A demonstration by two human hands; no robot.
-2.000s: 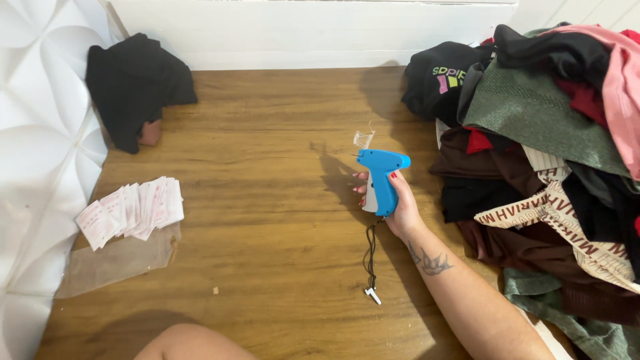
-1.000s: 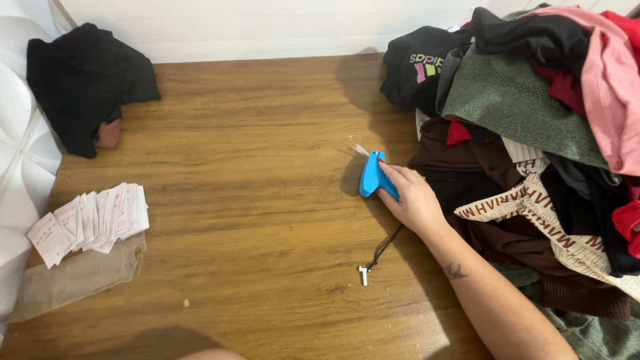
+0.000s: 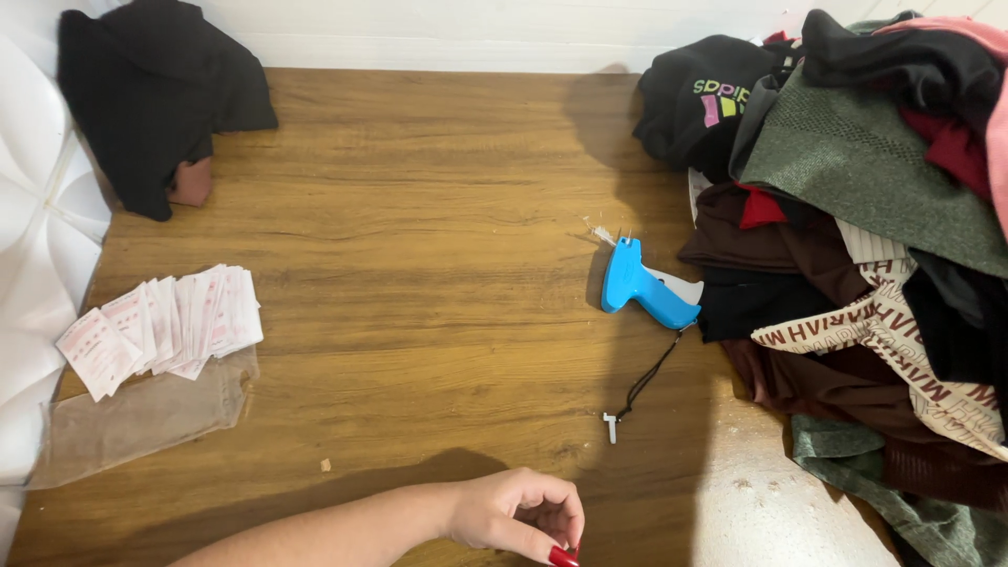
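My left hand (image 3: 520,512) reaches in from the bottom left, its fingers curled and the thumb's red nail at the lower frame edge; whether it holds anything is not clear. My right hand is out of view. Nearest to the left hand is a small grey-white plastic piece (image 3: 610,428) on a black cord (image 3: 650,378), tied to the handle of a blue tagging gun (image 3: 630,276). The gun lies on its side on the wooden surface (image 3: 409,236), its grey trigger facing right and clear plastic fasteners near its tip.
At the left, printed paper tags (image 3: 177,319) lie fanned partly over a clear plastic bag (image 3: 150,425). A black garment (image 3: 173,87) sits at the back left. A large heap of mixed clothes (image 3: 858,157) fills the right side. A white wall (image 3: 441,35) closes the back.
The right hand, which held the tagging gun, has let it go and left the view; the gun now lies on the surface. My left forearm and hand have come in at the bottom.
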